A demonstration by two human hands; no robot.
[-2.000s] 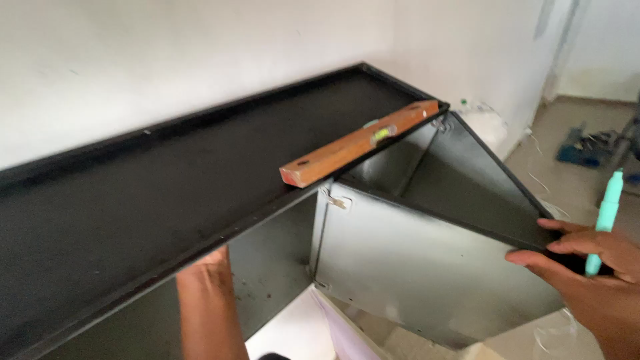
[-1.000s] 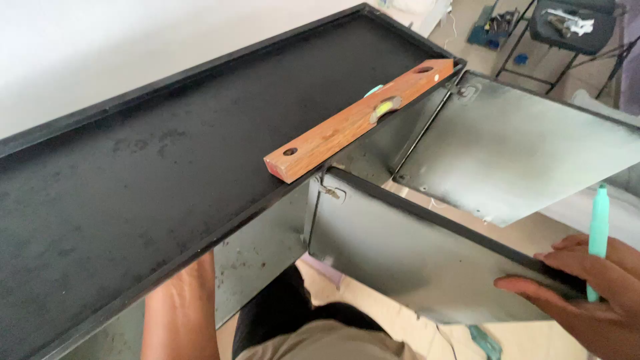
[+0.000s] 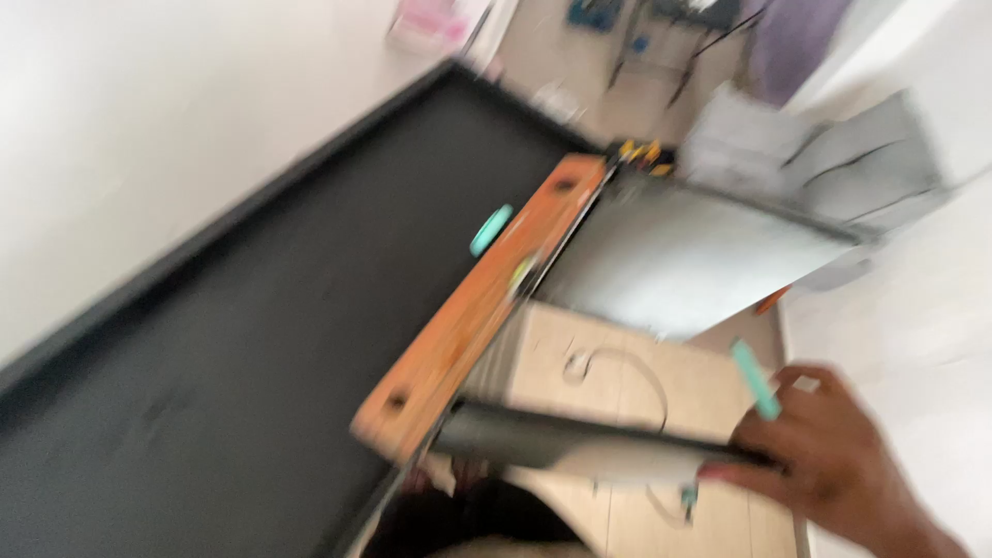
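A wooden spirit level lies along the right edge of a black rimmed panel. Beside the level, on the panel, rests a small turquoise object, perhaps a marker cap. My right hand pinches the outer end of the nearer metal flap between thumb and fingers, and a turquoise marker sticks up from among those fingers. The farther metal flap extends from beyond the level's middle. No part of my left hand can be made out for certain; the view is blurred.
A white wall runs along the panel's left side. Past the far flap are grey folded material and some yellow and black items. A thin cable lies on the pale floor below. A dark folding chair or stand is farther back.
The view has swung strongly around. My left forearm, seen under the panel earlier, no longer shows plainly. My right hand still holds the near flap and the marker.
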